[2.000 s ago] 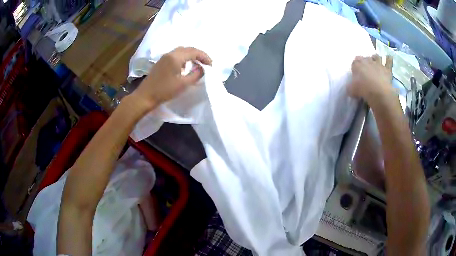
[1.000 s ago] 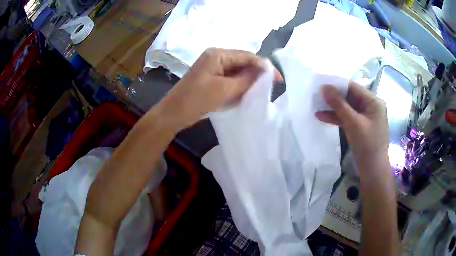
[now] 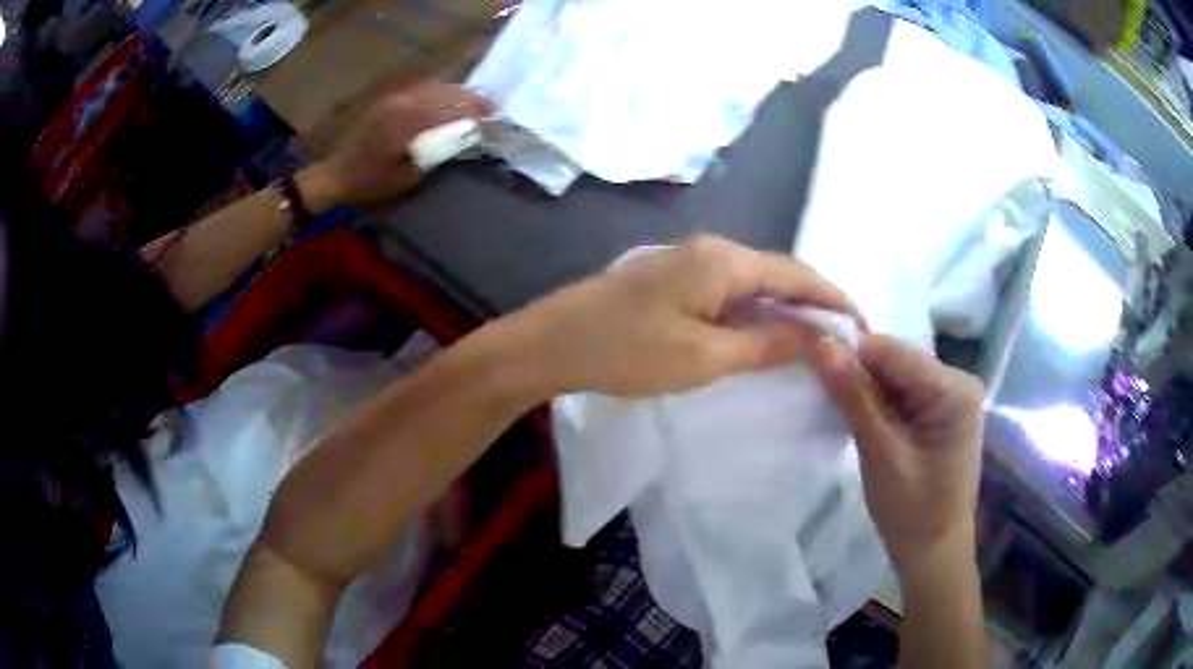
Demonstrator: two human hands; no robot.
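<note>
A white fabric panel (image 3: pixel 759 457) hangs from my two hands down over my plaid-covered lap. My left hand (image 3: pixel 707 320) pinches the panel's upper edge near the middle of the view. My right hand (image 3: pixel 916 425) pinches the same edge, and the fingertips of both hands meet there. The pinched edge is small and partly hidden by the fingers. More white cloth (image 3: pixel 935 157) lies on the dark grey table behind my hands. Another white cloth piece (image 3: pixel 654 79) lies farther back on the table.
Another person's hand (image 3: pixel 399 137), with a bracelet, reaches in from the left and grips the far cloth's corner. A red basket (image 3: pixel 491 575) with white cloth stands at lower left. The machine's shiny plate (image 3: pixel 1066 314) is at right. A white roll (image 3: pixel 272 37) is at upper left.
My hands have come together on the cloth edge. The other person's hand and dark head or clothing have appeared at left. The view has shifted, and more grey table shows.
</note>
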